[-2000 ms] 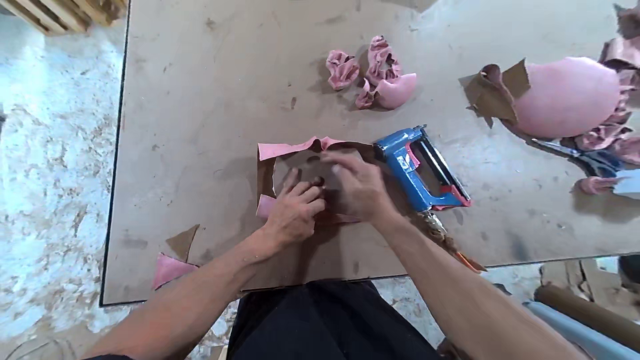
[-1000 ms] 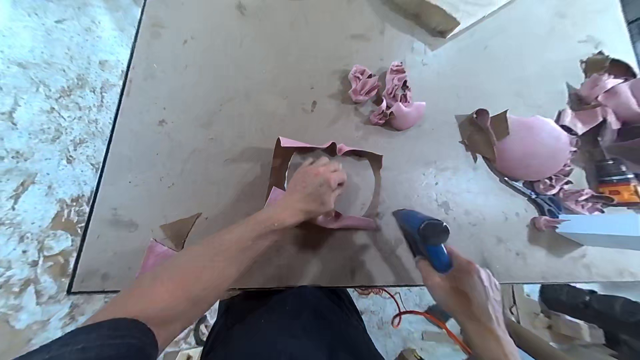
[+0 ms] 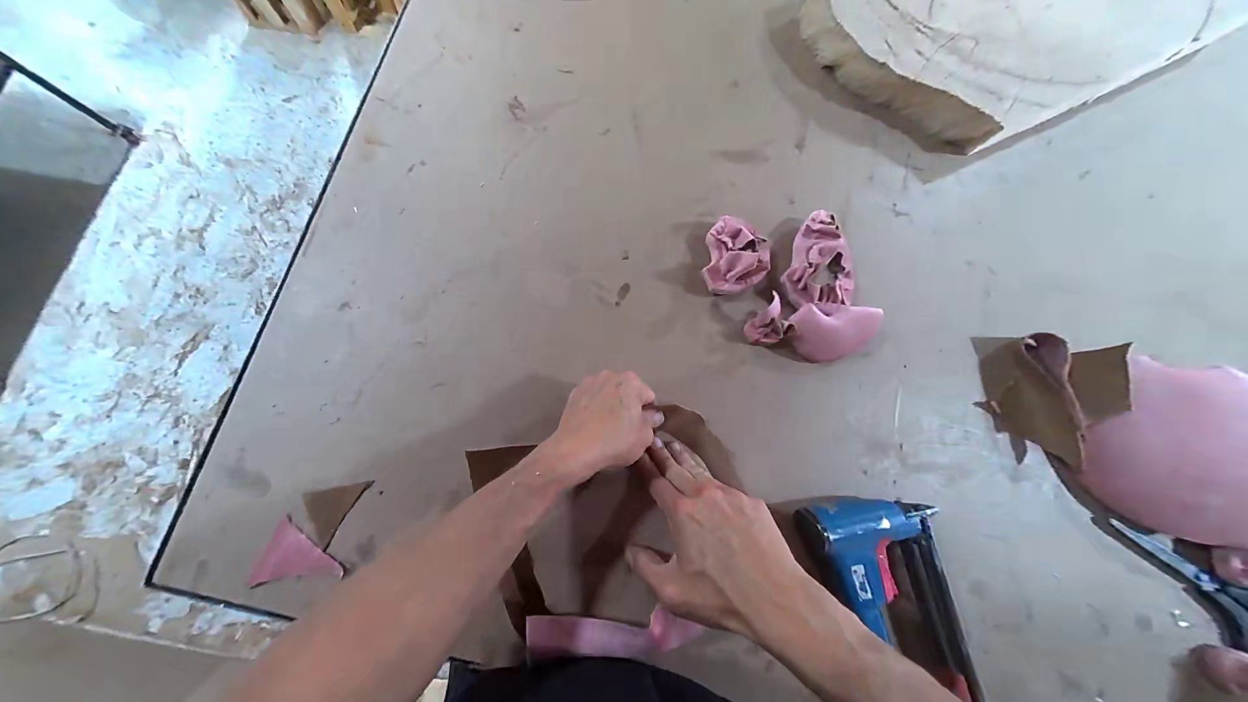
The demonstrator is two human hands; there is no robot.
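My left hand (image 3: 606, 421) pinches the far edge of a piece of pink-and-brown leather (image 3: 585, 636), which lies around a flat panel on the table's near side. Beside it, my right hand (image 3: 707, 531) presses flat, its fingertips at the same edge and its thumb spread. Much of the panel is hidden under my hands and forearms. To the right of my right hand, a blue pneumatic stapler (image 3: 863, 546) lies on its side, touched by neither hand.
Crumpled pink leather scraps (image 3: 824, 283) lie beyond my hands, triangular offcuts (image 3: 292, 554) at left. A larger pink piece (image 3: 1170, 448) and scissors (image 3: 1160, 551) are at right. A thick pale slab (image 3: 975, 58) stands at the far right; the table's edge (image 3: 258, 341) runs along the left.
The stapler, in my right hand one second ago, now lies on the table. My right hand has come to the leather edge beside my left. The view has shifted.
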